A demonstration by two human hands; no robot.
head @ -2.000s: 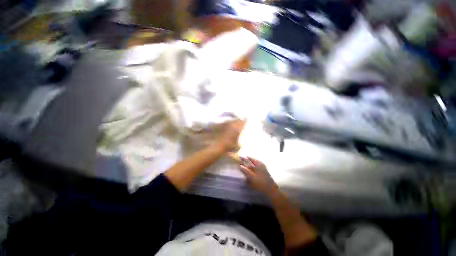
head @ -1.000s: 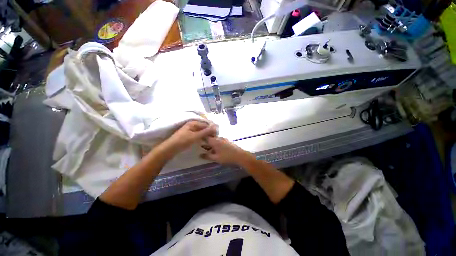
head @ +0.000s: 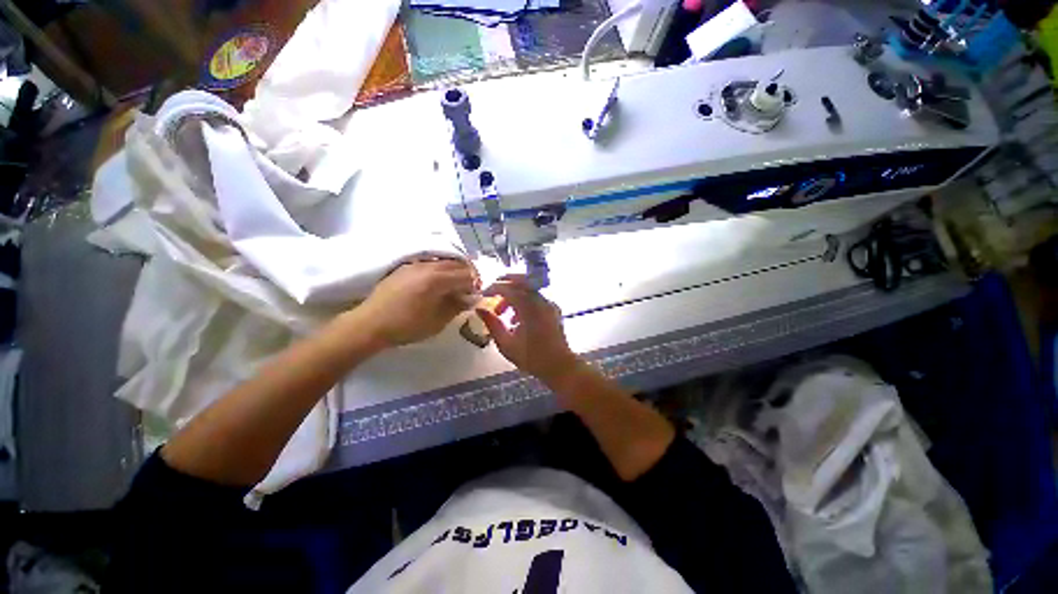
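A white garment piece [head: 273, 250] lies heaped left of the sewing machine [head: 696, 151], its edge running to the needle area. My left hand [head: 424, 299] is closed on the garment's edge, just left of the presser foot area [head: 505, 250]. My right hand [head: 528, 325] is close beside it, below the machine's head, with thumb and fingers bent together near the cloth edge. A small dark object [head: 473, 331] shows between my hands; I cannot tell what it is. The fingertips and needle are partly hidden and brightly lit.
Black-handled scissors [head: 888, 253] lie at the table's right end. A ruler-marked grey edge [head: 464, 412] runs along the table front. A white cloth heap [head: 853, 464] sits below the table at right. A grey extension [head: 64, 348] is at left.
My hands have moved closer to the machine's needle end, the right hand now raised beside the presser foot area. The garment's lower part has shifted. The small dark object now shows between my hands.
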